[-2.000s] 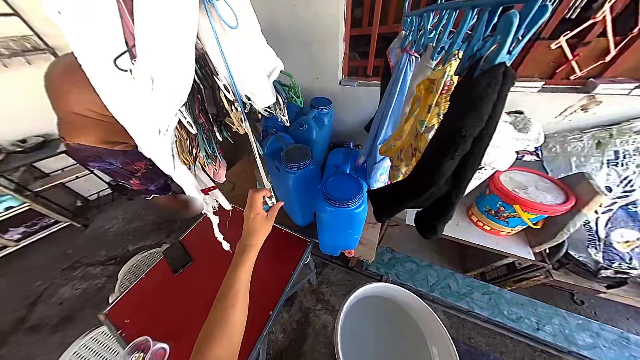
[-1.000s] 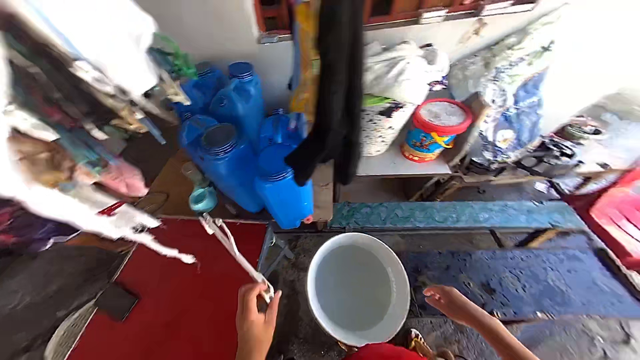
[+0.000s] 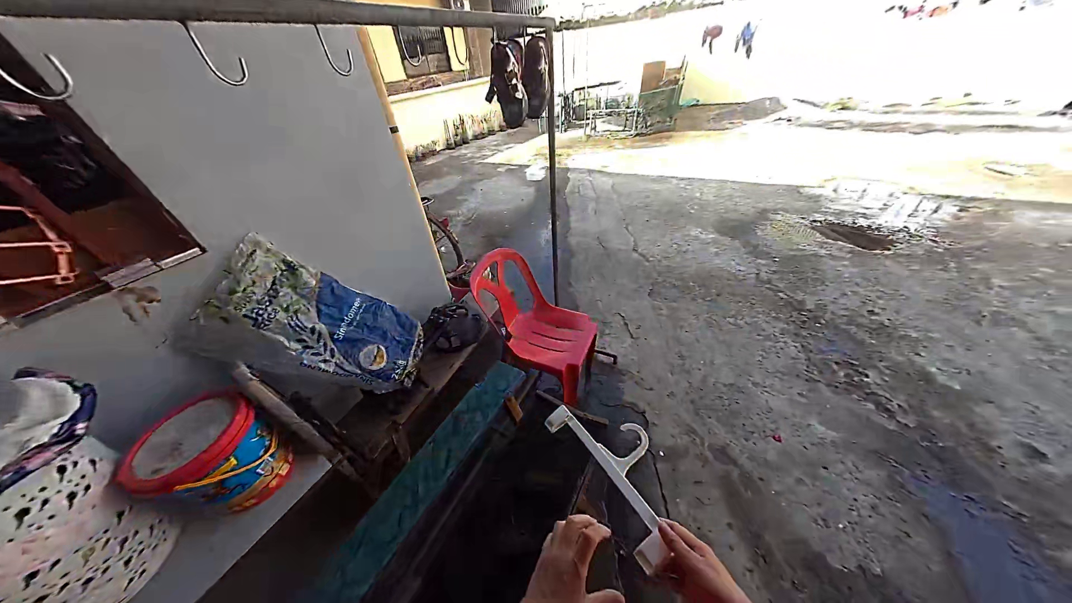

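Observation:
A white plastic clip hanger (image 3: 615,473) slants up and to the left, its curved hook at the upper right side. My right hand (image 3: 699,565) grips its lower end between thumb and fingers at the bottom of the view. Just left of that end is my left hand (image 3: 569,559), fingers bent and apart, with nothing seen in it. The hanger's far end reaches in front of a red plastic chair (image 3: 548,335).
At left stand a colourful bucket with a red rim (image 3: 243,477) and a speckled white basket (image 3: 75,536). A printed sack (image 3: 335,322) leans on the wall. Metal hooks (image 3: 219,71) hang from a pipe overhead. A teal ledge (image 3: 419,494) runs below the sack.
The view has swung far to the right, toward the yard. A white hanger-like thing was in my left hand one second ago; now my right hand holds the white hanger.

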